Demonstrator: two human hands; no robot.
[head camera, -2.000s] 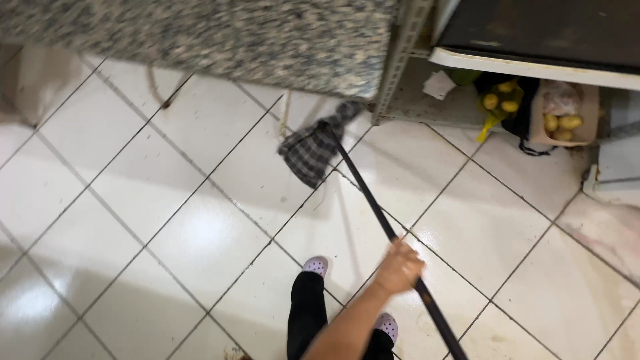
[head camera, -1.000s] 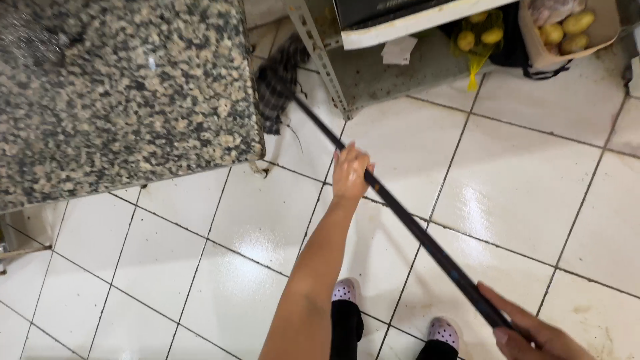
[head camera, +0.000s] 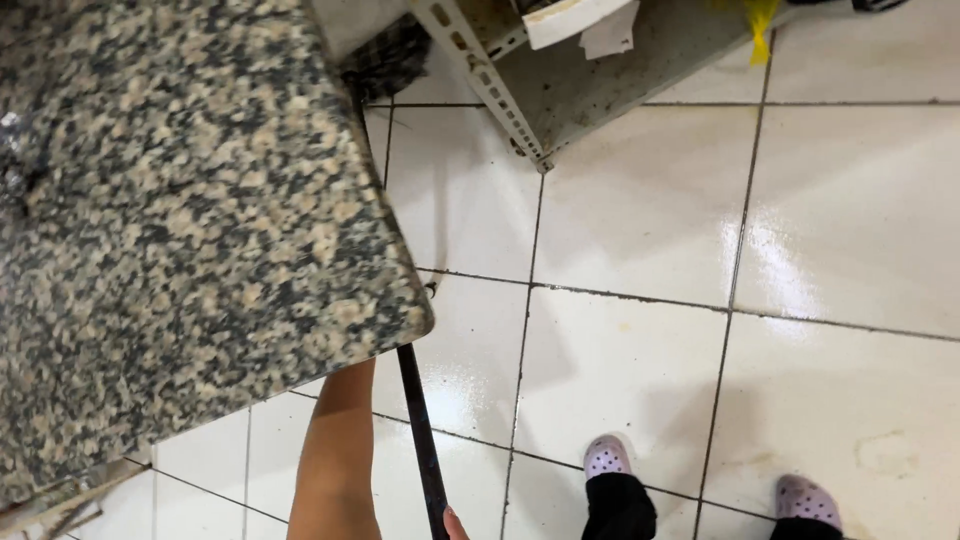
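A long black pole (head camera: 424, 442) slopes up beneath the corner of the speckled granite countertop (head camera: 225, 225). Dark checked cloth (head camera: 390, 56), seen at the pole's end in the earlier views, lies on the floor between the countertop and the metal shelf rack. My left forearm rises on the pole's left side and passes under the countertop, which hides my left hand. Of my right hand (head camera: 455, 525), only a finger and part of the hand show at the bottom edge, closed against the pole; the rest is out of frame.
A perforated metal rack leg (head camera: 487, 82) stands on the white tiled floor (head camera: 630, 360), with the rack's low grey shelf (head camera: 592, 90) beside it. My feet, in light purple clogs (head camera: 607, 456), are at lower right. A yellow net end (head camera: 760, 34) hangs by the shelf.
The cloth has moved from the open floor by the countertop's corner to deeper beside the rack. My left hand, on the pole before, has gone under the countertop. The view has shifted toward the countertop.
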